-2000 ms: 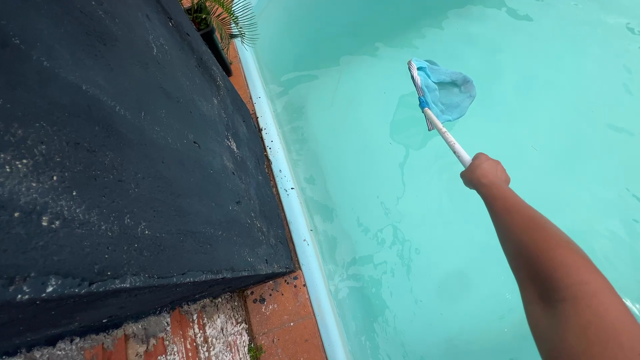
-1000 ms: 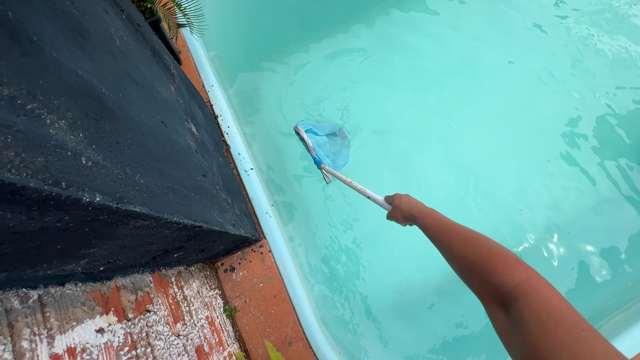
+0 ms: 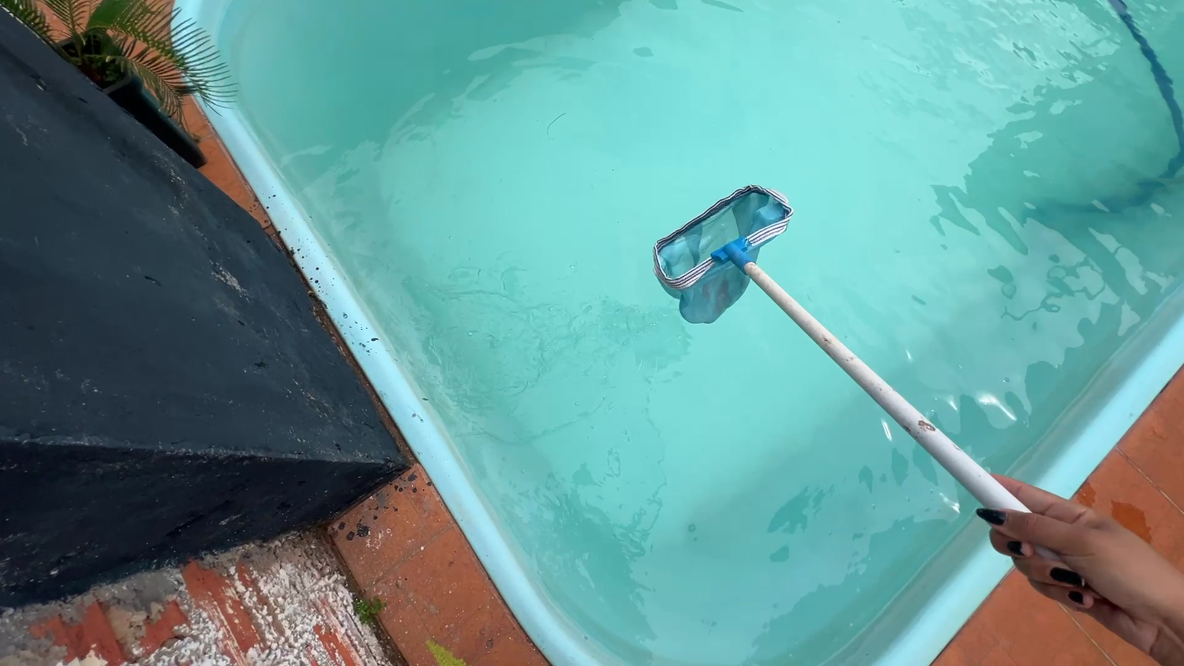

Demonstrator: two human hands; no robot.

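My right hand, with dark nails, grips the white pole of a pool skimmer net near the lower right corner. The pole slants up and left over the pool water to a blue mesh net with a striped rim and a blue plastic joint. The net seems to hang just above the water, its mouth tilted and its bag drooping. My left hand is out of view.
The pool's light blue rim runs along the left and lower right, bordered by orange tiles. A dark wall stands at the left, with a potted palm beyond. A dark hose lies at the upper right.
The net lay in the water one second ago; it is now lifted and turned, with its mouth facing up. Drops and ripples show on the water to its left.
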